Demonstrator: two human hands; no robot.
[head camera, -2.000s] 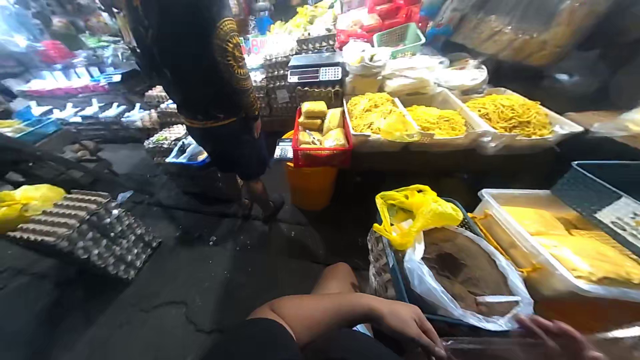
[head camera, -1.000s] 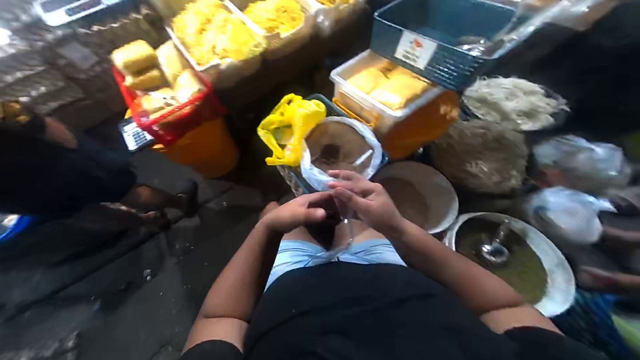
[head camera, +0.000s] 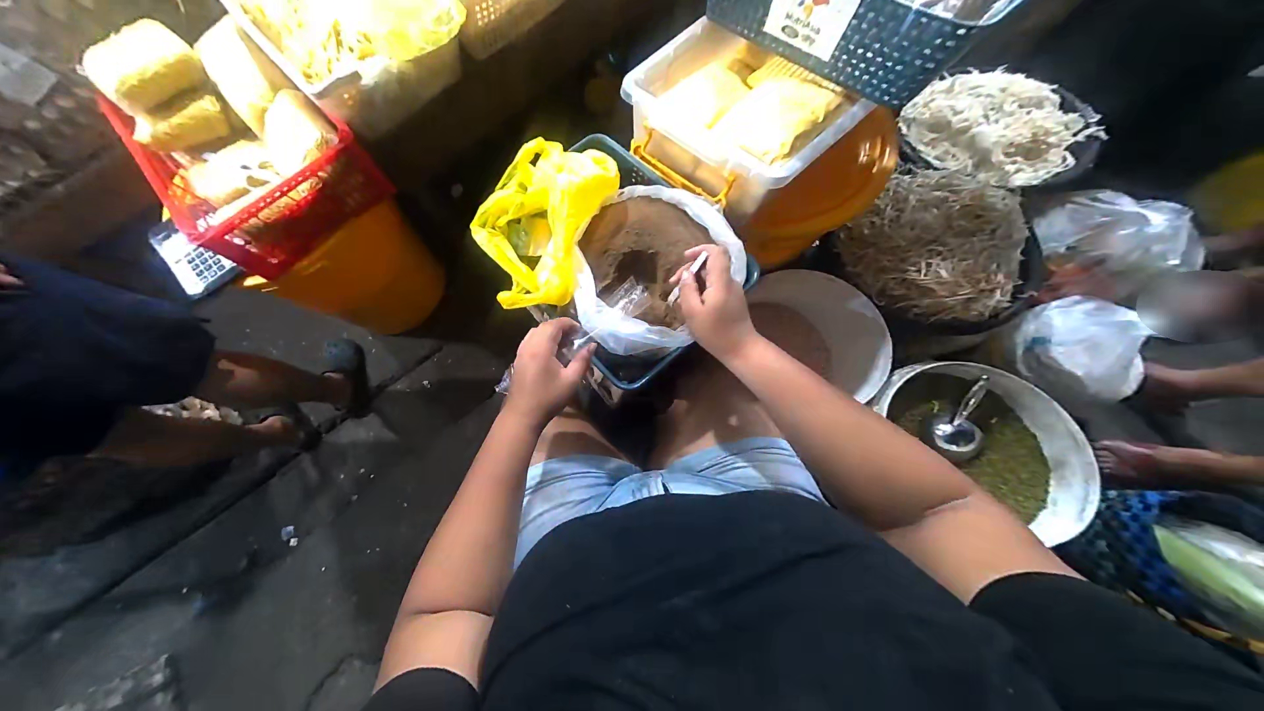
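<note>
Brown powder fills a white plastic bag that lines a dark plastic basket in front of my knees. My right hand is over the bag's right side, its fingers closed on the handle of a white scoop or spoon. At the near left edge of the bag, my left hand pinches a small clear plastic bag. Another piece of clear plastic lies on the powder. A yellow plastic bag hangs over the basket's left corner.
Beyond stands a clear tub of yellow packs. A red basket tops an orange bucket at left, beside a calculator. Right are noodle heaps and a metal basin with a ladle. People's legs show on both sides.
My hands, close together over my lap a second ago, are now apart; the right one has moved onto the bag of powder and taken hold of the white handle. The view has swung.
</note>
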